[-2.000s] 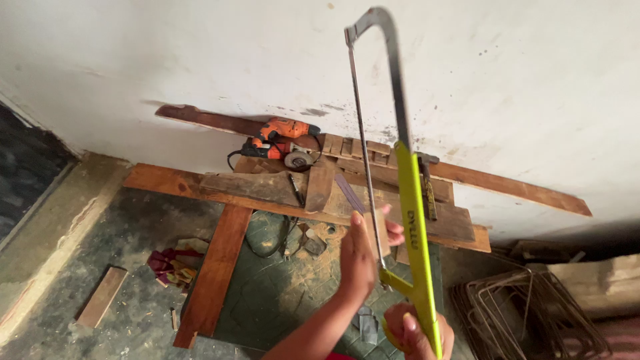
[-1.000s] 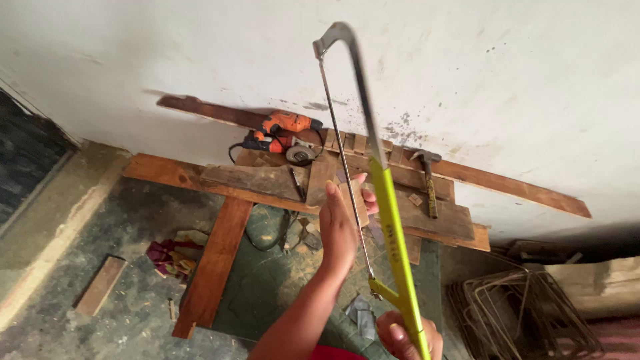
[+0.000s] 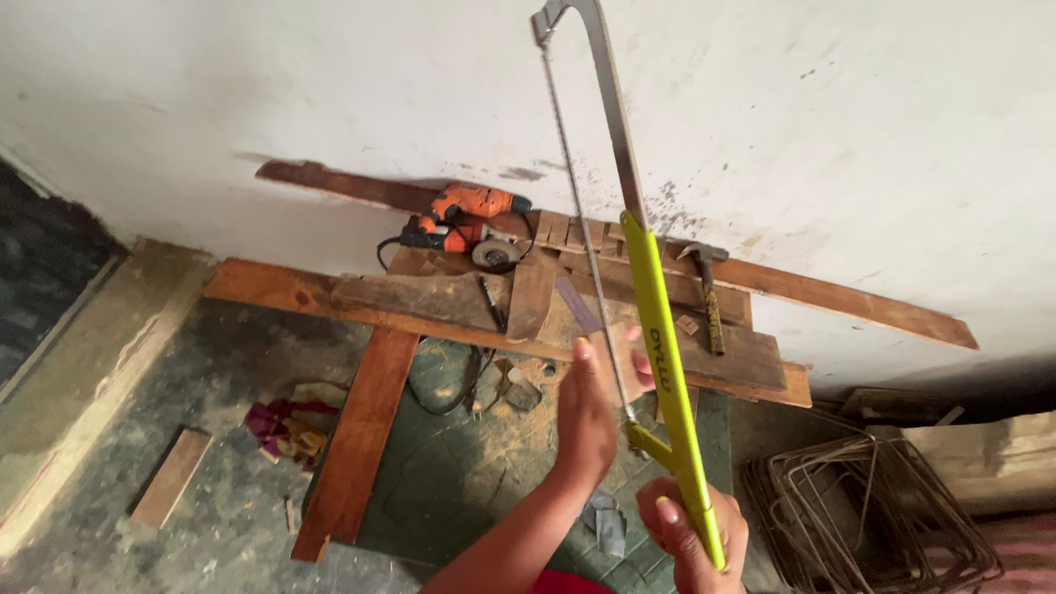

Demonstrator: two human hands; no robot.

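My right hand point(image 3: 697, 536) is wrapped around the handle end of a yellow-green hacksaw point(image 3: 660, 322), marked DYLLU, which stands nearly upright with its bow at the top. To the left of the frame, my left hand point(image 3: 587, 412) holds a small wooden block point(image 3: 615, 363), with its thumb on the near side and fingertips showing beyond it. The hacksaw blade point(image 3: 577, 198) runs across the block in this view; whether it touches the wood I cannot tell. Behind the block lies a flat ruler-like strip point(image 3: 577, 305) on the boards.
An orange drill point(image 3: 474, 202) and an angle grinder point(image 3: 470, 243) lie on the boards at the back left. A claw hammer point(image 3: 709, 297) lies at the right, a marker pen point(image 3: 492, 304) near the middle. Long planks point(image 3: 363, 437) frame a green surface point(image 3: 445, 487) bearing sawdust. Metal frames point(image 3: 866, 511) stand at lower right.
The hacksaw and my right hand have shifted; the saw covered part of the hammer two seconds ago, and the hammer now shows fully. My left hand still holds the block.
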